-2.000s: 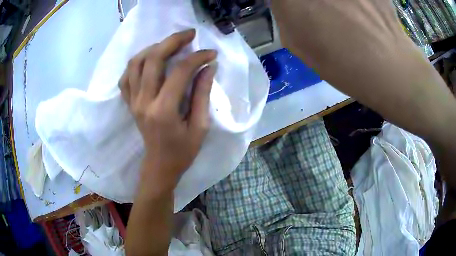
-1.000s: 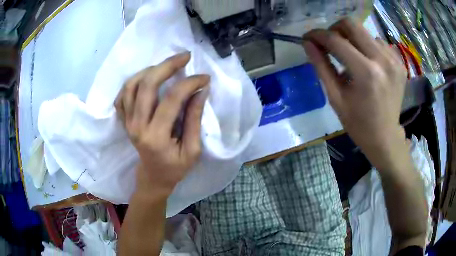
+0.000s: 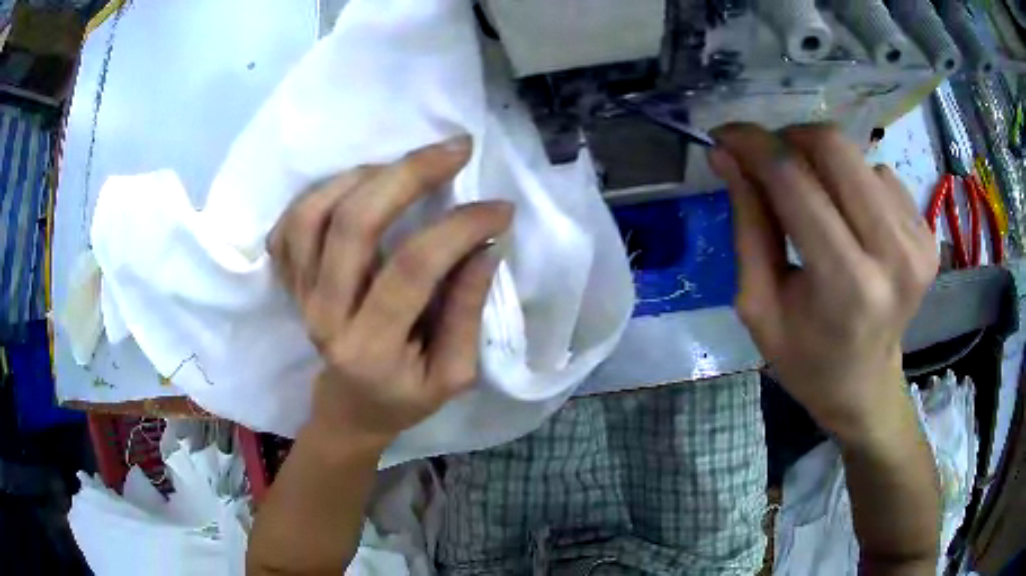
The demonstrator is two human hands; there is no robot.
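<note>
White garment fabric (image 3: 326, 135) lies heaped on the table left of the machine's needle area (image 3: 579, 113) and hangs over the front edge. My left hand (image 3: 394, 270) rests on the fabric, thumb and index finger pinching a fold of it. My right hand (image 3: 827, 253) holds slim dark metal tweezers (image 3: 673, 119) between thumb and index finger. Their tip points left into the dark metal parts under the machine head (image 3: 579, 34); the exact contact point is too blurred to tell.
A blue plate (image 3: 681, 253) lies before the machine. Ribbed tension knobs (image 3: 797, 28) are at the top. Red-handled scissors (image 3: 956, 219) lie right, above a grey tray (image 3: 956, 306). A red basket (image 3: 113, 450) with white pieces is lower left; white cut pieces (image 3: 945, 433) hang lower right.
My right arm, earlier reaching across the upper right, has drawn back, showing my hand with the tweezers at the needle area. The view has shifted, showing the knobs and scissors. My left hand stays on the fabric.
</note>
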